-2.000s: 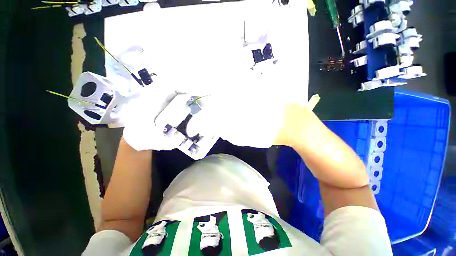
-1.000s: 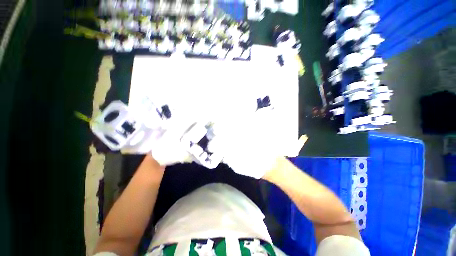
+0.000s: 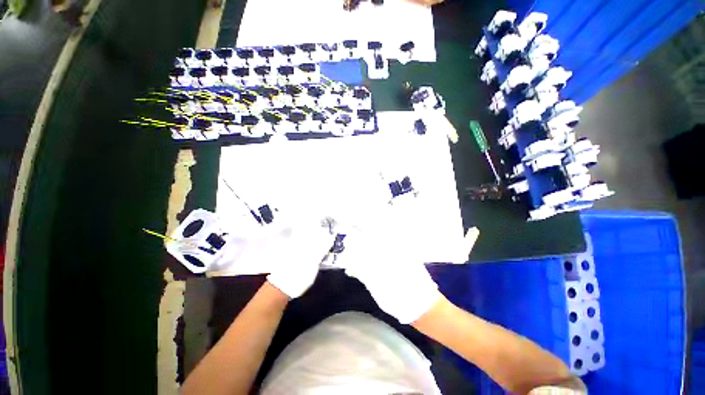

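Observation:
My left hand (image 3: 300,261), in a white glove, is at the near edge of the white sheet (image 3: 332,173) with its fingers around a partly hidden black-and-white unit (image 3: 337,244). My right hand (image 3: 393,279), also gloved, is against the unit's right side; its fingers blend into the bright sheet, so its grip is unclear. A white housing (image 3: 191,260) with round openings and a yellow-green lead lies at the sheet's left edge. One black insert (image 3: 267,214) lies right of this housing. Another black insert (image 3: 401,186) lies on the right part of the sheet.
Black-and-white sub-assemblies (image 3: 270,116) stand in rows beyond the sheet. A green-handled screwdriver (image 3: 479,136) and small brownish parts (image 3: 487,191) lie right. Stacked white units (image 3: 545,154) form a column farther right. A blue crate (image 3: 641,301) with white housings is below.
The view has shifted so that more of the far bench shows. The unit between my hands shows less of its white body than before. My hands remain together at the sheet's near edge.

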